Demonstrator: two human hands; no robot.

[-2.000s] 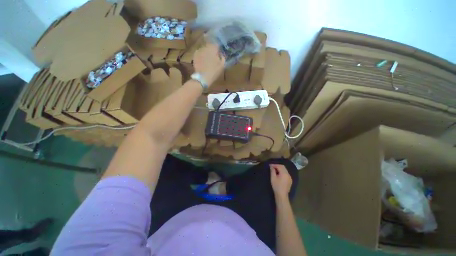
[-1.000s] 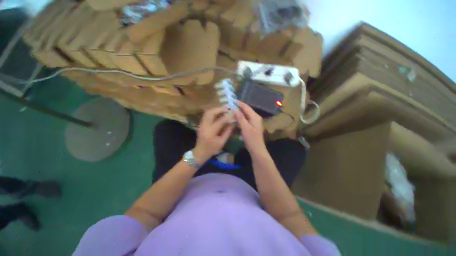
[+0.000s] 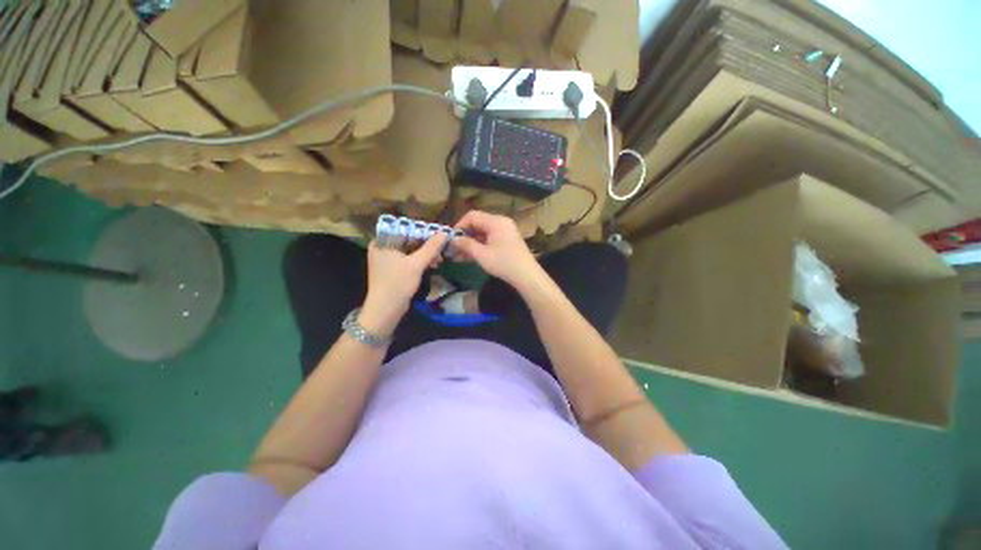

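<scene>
A short row of small silver-white LED modules [image 3: 407,231] with bluish details lies level in front of my lap. My left hand [image 3: 396,271] holds the row from below. My right hand [image 3: 493,247] has its fingertips at the row's right end. The black test box [image 3: 510,157] lies on the cardboard beyond my right hand. Its reddish grid shows and a small red light glows at its right side. My fingers hide part of the row.
A white power strip [image 3: 523,92] with dark plugs lies behind the box, with a white cable [image 3: 258,131] running left. Small cartons [image 3: 312,64] stand upper left. Flattened cartons [image 3: 742,118] and a large open carton [image 3: 710,290] with a whitish bag are at right. A round base [image 3: 153,281] stands on the floor.
The row has turned from upright to level and come nearer my lap, with both hands. Earlier, my left hand reached to the plastic bag at the back. The view has shifted.
</scene>
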